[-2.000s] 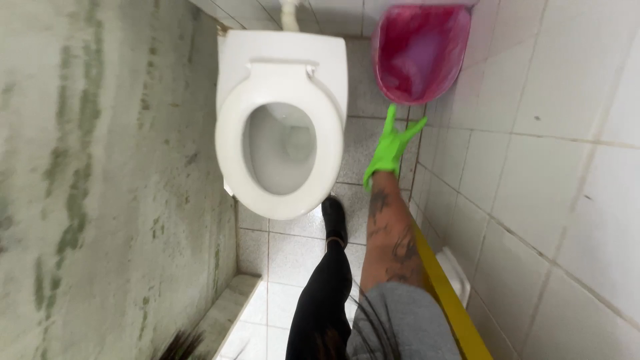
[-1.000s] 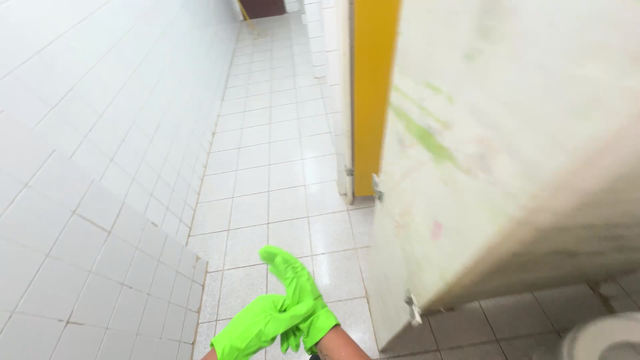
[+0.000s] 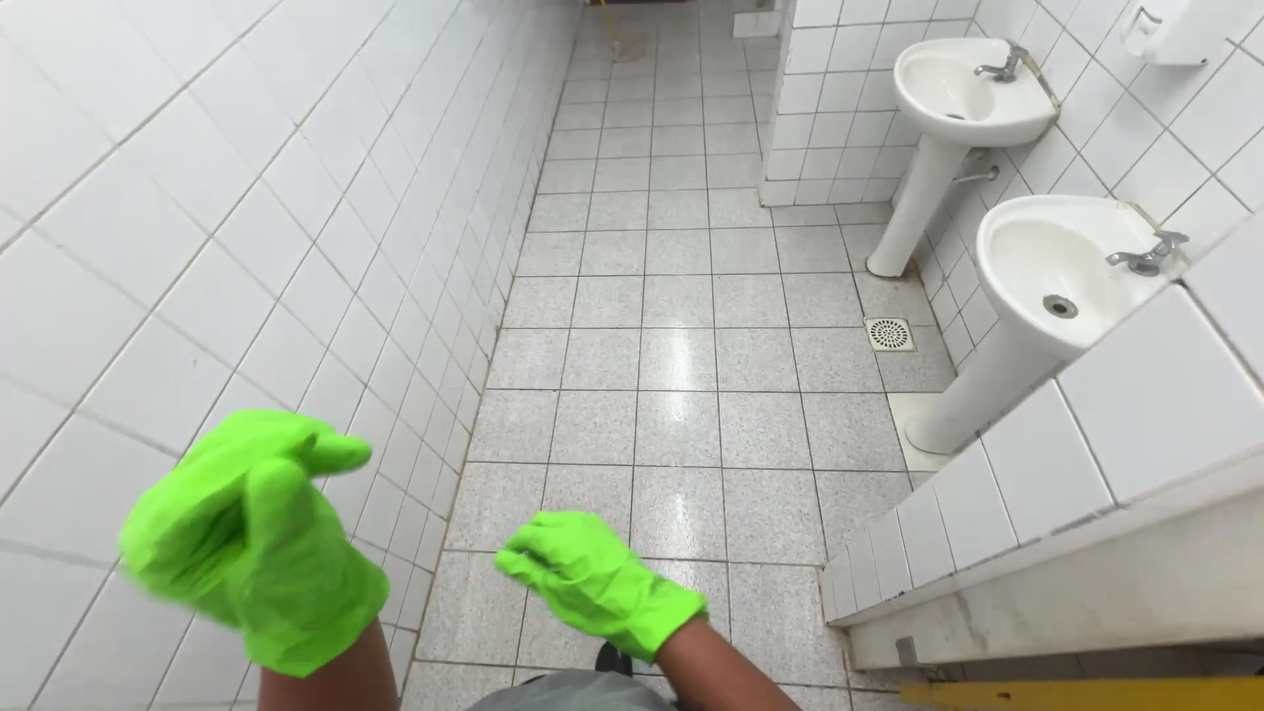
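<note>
My left hand (image 3: pixel 262 538), in a bright green rubber glove, is raised at the lower left in front of the white tiled wall (image 3: pixel 197 267). Its fingers curl loosely, with one finger pointing right, and I see nothing in them. Lower and nearer the middle is my right hand (image 3: pixel 592 578), gloved alike, over the speckled tiled floor (image 3: pixel 681 425). Its fingers are bent, partly hiding the palm; no object shows in it. The two hands are apart.
On the right stand two white pedestal sinks (image 3: pixel 1027 286) with metal taps, near a floor drain (image 3: pixel 890 334). A low tiled partition (image 3: pixel 1136 444) runs at the right, above a yellow panel edge (image 3: pixel 1086 693). A wall dispenser (image 3: pixel 1170 35) hangs at the upper right.
The view has moved from a toilet stall to the passage with sinks. My hands, together one second ago, are now apart. The toilet and the pink bin are out of view.
</note>
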